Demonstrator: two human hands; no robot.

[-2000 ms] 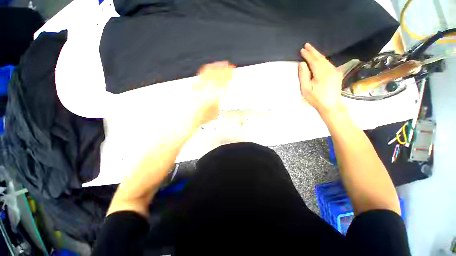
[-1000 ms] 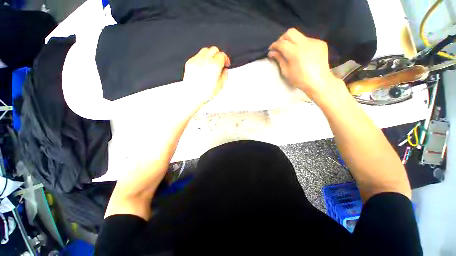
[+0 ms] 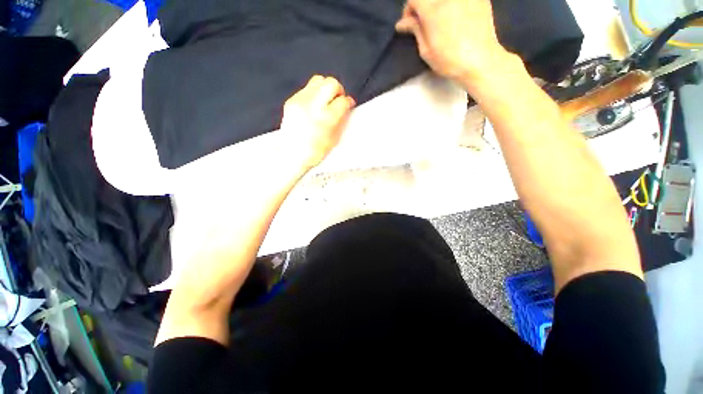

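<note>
A black garment [image 3: 231, 100] lies spread over the white pressing board [image 3: 370, 185]. My left hand [image 3: 317, 119] pinches its near edge at the middle. My right hand [image 3: 451, 35] is farther away and to the right, with fingertips closed on the cloth. A crease runs in the cloth between the two hands. The steam iron [image 3: 609, 108] rests at the right end of the board, partly hidden behind my right forearm.
A crumpled black garment pile [image 3: 100, 223] hangs at the left. A grey metal box [image 3: 675, 197] and yellow-handled snips [image 3: 640, 189] lie on the dark surface at right. Blue crates [image 3: 532, 304] stand below the board. A yellow hose [image 3: 644, 27] runs at upper right.
My left hand moved from a blur over the board to the garment edge and gripped it. My right hand went from flat on the edge to pinching, then moved away with the cloth.
</note>
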